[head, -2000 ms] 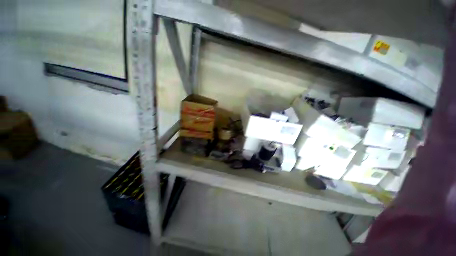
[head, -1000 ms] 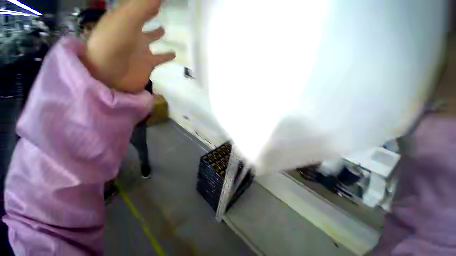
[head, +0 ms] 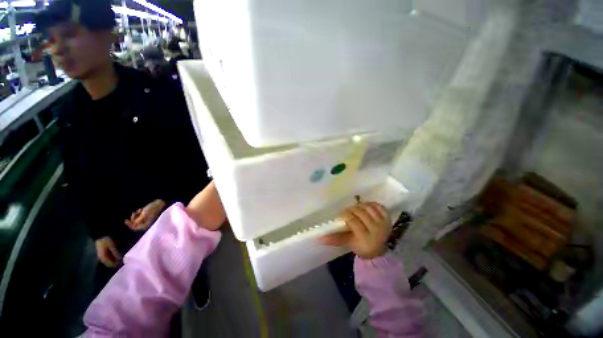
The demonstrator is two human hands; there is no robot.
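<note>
A stack of large white boxes fills the middle of the view. The top box [head: 344,72] is tall and close to the camera. A middle box [head: 284,191] below it has a blue and a green round dot and a yellowish strip on its side. The lowest tray [head: 291,267] is shallow, with a ribbed inner edge. My right hand [head: 367,229] grips the lowest tray's rim, fingers over the edge. My left hand's wrist [head: 210,206] shows at the stack's left side; its fingers are hidden behind the boxes.
A person in dark clothes [head: 132,145] stands close at the left, beside a green-edged line [head: 33,155]. A metal shelf [head: 456,307] at the right holds a brown carton [head: 529,218] and dark items. Grey floor with a yellow line [head: 254,297] lies below.
The view has turned left along the aisle. The stack of boxes is now in front of me, with my right hand on the lowest tray. My left hand, earlier raised and open, is behind the stack.
</note>
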